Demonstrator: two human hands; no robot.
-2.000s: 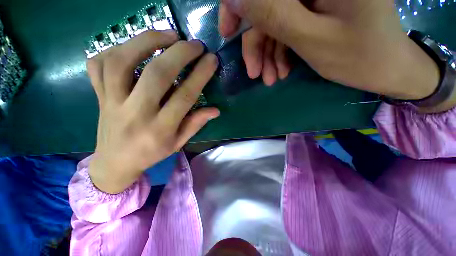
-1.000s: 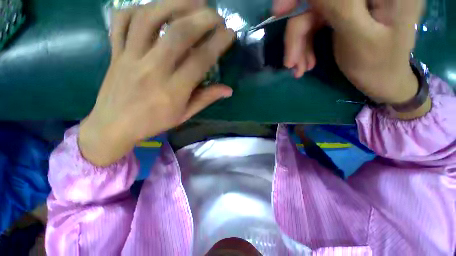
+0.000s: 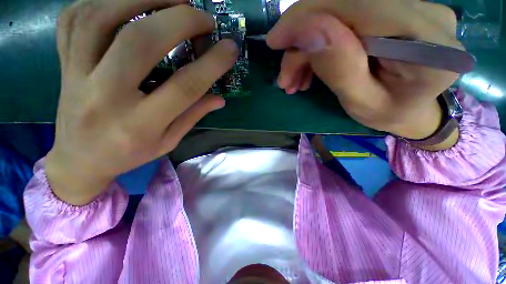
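Observation:
A green PCB panel [image 3: 236,69] with tiny chips lies on the mat, partly under my left hand [image 3: 127,89]. My left fingers are spread and press on the board, with a fingertip near its right part. My right hand [image 3: 360,61] holds tweezers [image 3: 419,54] like a pen, the rear end pointing right. The tweezers' tip is at the board's right edge, close to my left fingertip. It is too small to tell whether the tip holds anything. My left hand hides much of the board.
The dark-green mat [image 3: 266,113] ends in front of my body. Clear film [image 3: 480,25] with glare lies at the upper right. A shiny piece [image 3: 286,5] shows at the top edge beside my right hand. Blue cloth [image 3: 11,183] is at the lower left.
My right hand has turned, so the tweezers' body now shows, and its tip is at the board. My left hand appears further left, leaving more of the board's right part visible.

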